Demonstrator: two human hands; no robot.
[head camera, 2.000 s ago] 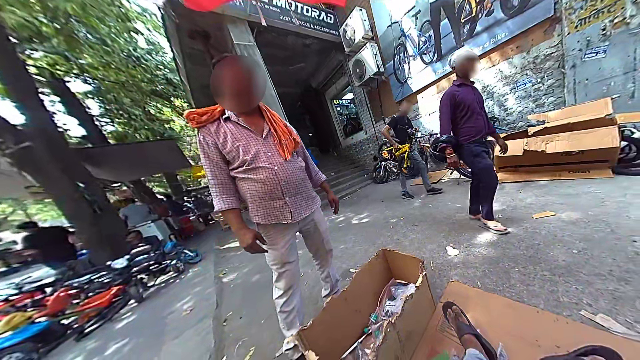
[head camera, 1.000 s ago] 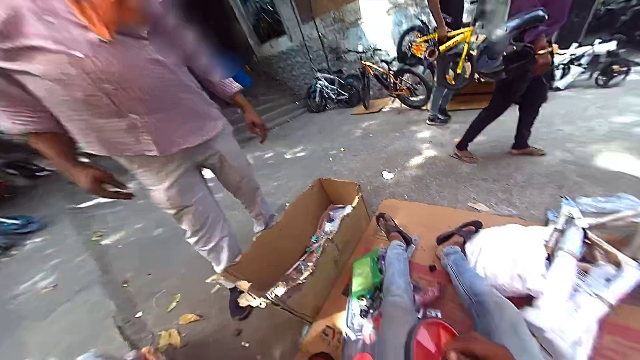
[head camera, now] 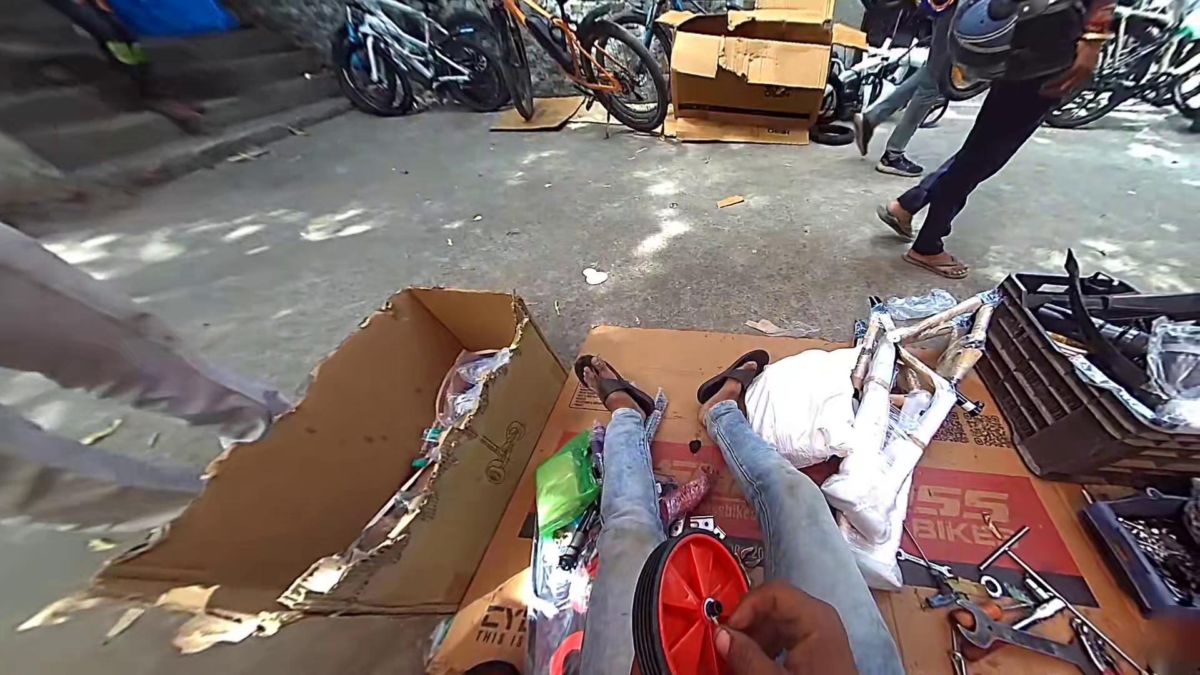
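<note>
A small red plastic wheel with a black ribbed tyre (head camera: 701, 600) stands upright between the legs, near the bottom edge. My right hand (head camera: 783, 633) has its thumb and finger at the wheel's hub, pinching a small metal fastener (head camera: 713, 608) there. My left hand cannot be made out; whether it supports the wheel from below is hidden. Left of the wheel lie a green plastic packet (head camera: 566, 483) and other bagged parts. Wrenches, among them an open-ended wrench (head camera: 1017, 637), and loose metal rods lie on the cardboard sheet (head camera: 937, 609) to the right.
An open cardboard box (head camera: 469, 506) with torn edges stands at the left, beside a person's legs (head camera: 103, 375). A wrapped bicycle frame (head camera: 886, 403), a black crate (head camera: 1059, 403) and a tray of small hardware (head camera: 1139, 544) are at the right. Bicycles and two people walking are beyond.
The view has swung down and to the right. The person at the left now shows only as legs. The red wheel and my right hand are now more fully in view, with my fingers at its hub.
</note>
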